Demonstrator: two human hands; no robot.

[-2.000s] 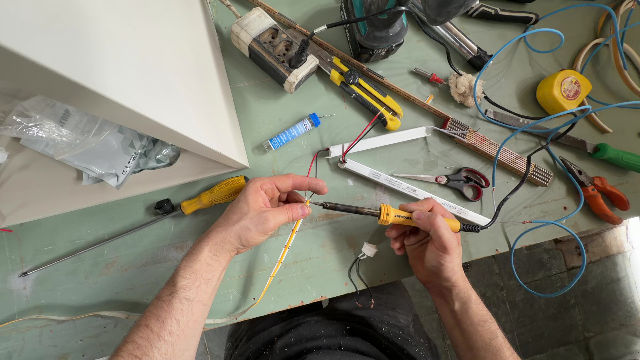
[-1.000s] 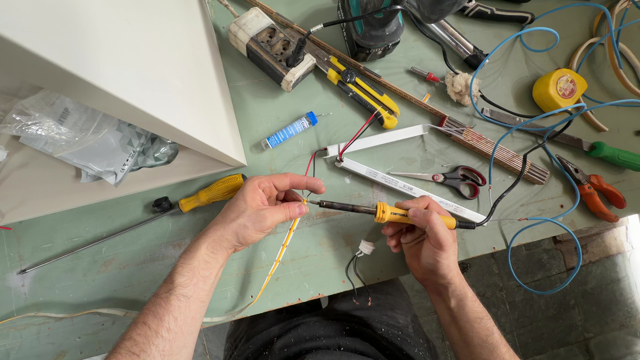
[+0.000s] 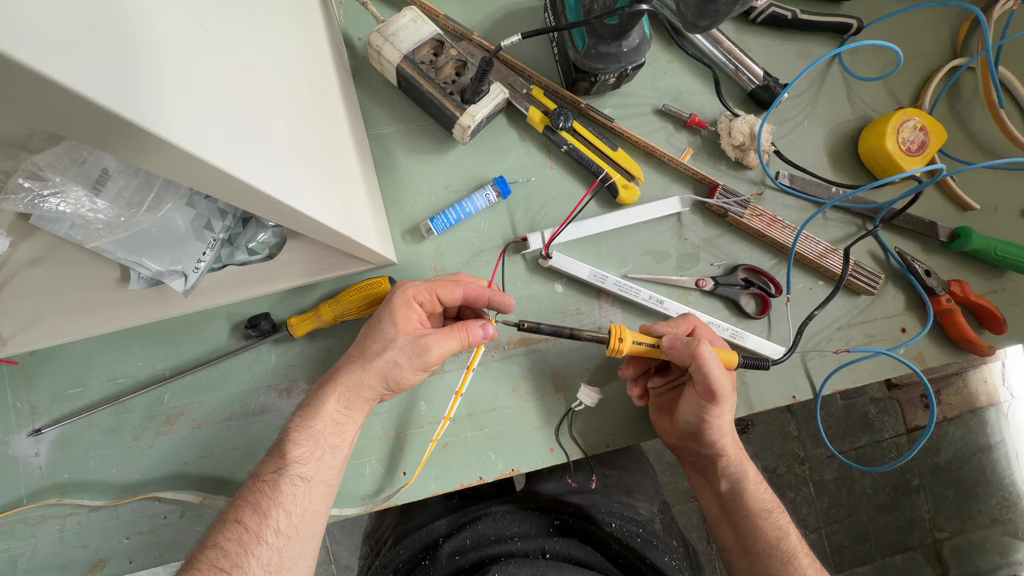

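Note:
My left hand (image 3: 432,328) pinches the end of a yellow-and-white LED strip (image 3: 450,410) between thumb and fingers, beside a thin red-and-black wire pair (image 3: 498,268). Those wires run up to the nearer end of a slim white LED driver (image 3: 608,222). In my right hand (image 3: 684,376) is a yellow-handled soldering iron (image 3: 636,342), held level, its tip at the strip's end by my left fingertips. Whether the tip touches is too small to tell. A second white driver (image 3: 664,304) lies behind the iron. A blue-capped solder tube (image 3: 466,206) lies beyond my left hand.
Around my hands lie a screwdriver (image 3: 340,308), scissors (image 3: 740,288), a small white connector with wires (image 3: 588,395), a utility knife (image 3: 588,144), a power strip (image 3: 436,72), pliers (image 3: 952,300) and a tape measure (image 3: 902,142). A white cabinet panel (image 3: 264,104) stands at left. Blue wire loops at right.

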